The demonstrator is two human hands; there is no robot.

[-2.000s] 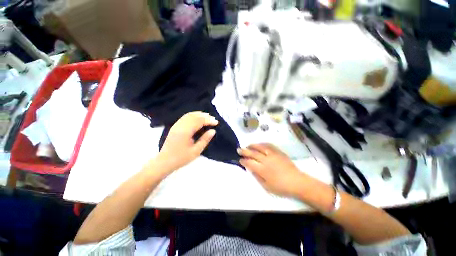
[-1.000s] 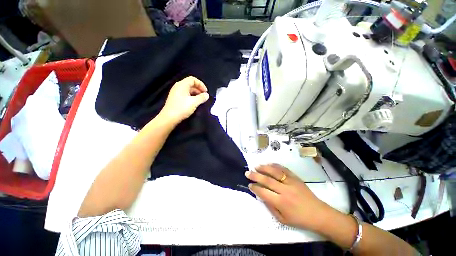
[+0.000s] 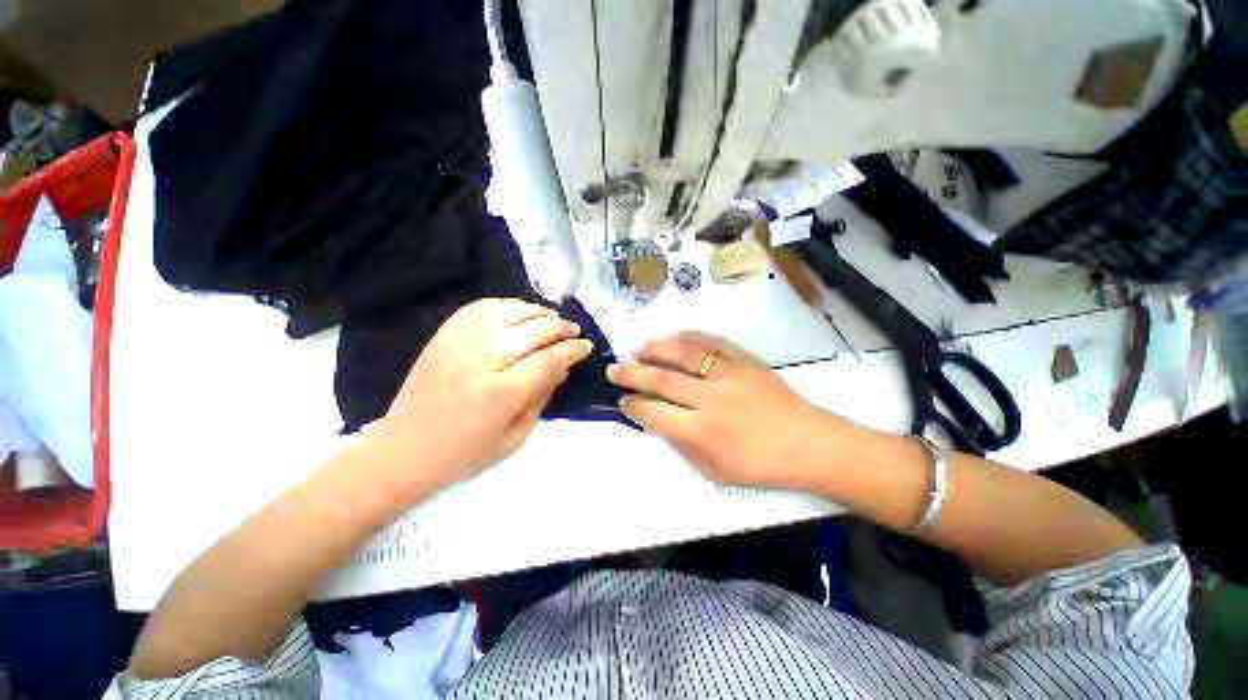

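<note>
A large black garment piece [image 3: 356,178] lies spread on the white table, left of the sewing machine head [image 3: 657,110]. My left hand [image 3: 490,367] rests on its near right part, thumb and fingertips together at the cloth. My right hand [image 3: 712,410] is beside it, its fingertips on the black edge near the front. Whether the right fingers pinch the cloth or only press it is hard to tell. The metal needle plate [image 3: 639,271] shows just behind my hands, under the machine head.
Black shears [image 3: 890,321] and an orange-brown handled tool [image 3: 794,268] lie right of the needle. Black strips [image 3: 931,226] lie behind them. A plaid cloth [image 3: 1150,205] is at the right. A red basket [image 3: 104,328] with white pieces stands at the left edge.
My left hand has moved toward the table's front and now lies close to my right hand. The black cloth near my hands is bunched closer. The view has shifted down.
</note>
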